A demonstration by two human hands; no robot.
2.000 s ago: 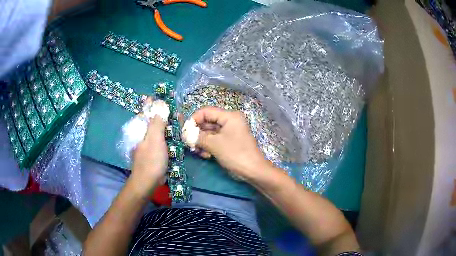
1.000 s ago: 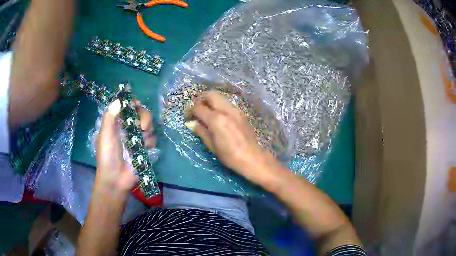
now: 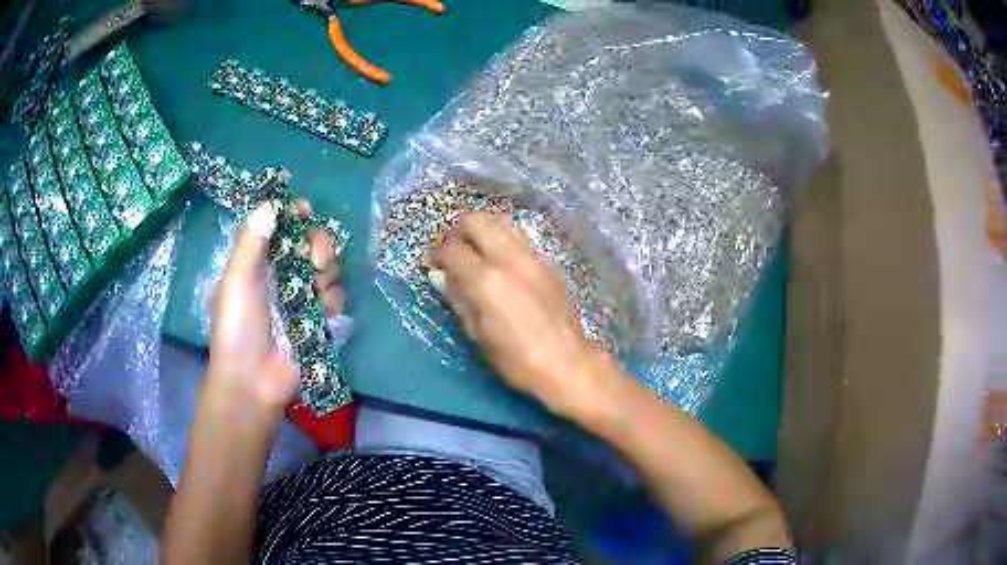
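My left hand [image 3: 256, 320] holds a PCB strip [image 3: 300, 298] lengthwise, thumb with a white cover on its far end and fingers around its right side. The strip's near end sticks out below the palm. Clear film or white wad shows around the hand. My right hand [image 3: 510, 298] is at the mouth of the clear plastic bag [image 3: 663, 166], its fingertips down among the small metal components [image 3: 425, 215]. A white cover shows on one digit. Whether the fingertips grip a component is hidden.
Two PCB strips lie beyond my left hand, one whole [image 3: 298, 107] and one partly covered [image 3: 215, 173]. PCB panels [image 3: 88, 188] sit at left on clear film [image 3: 122, 315]. Orange-handled cutters [image 3: 356, 50] lie at the top. A cardboard carton [image 3: 872, 276] stands along the right. A red stool [image 3: 331, 426] is below the bench.
My right hand has moved from beside the strip into the bag's mouth. My left hand has shifted left with the strip, which now tilts. Another person's arm crossed at left and is gone.
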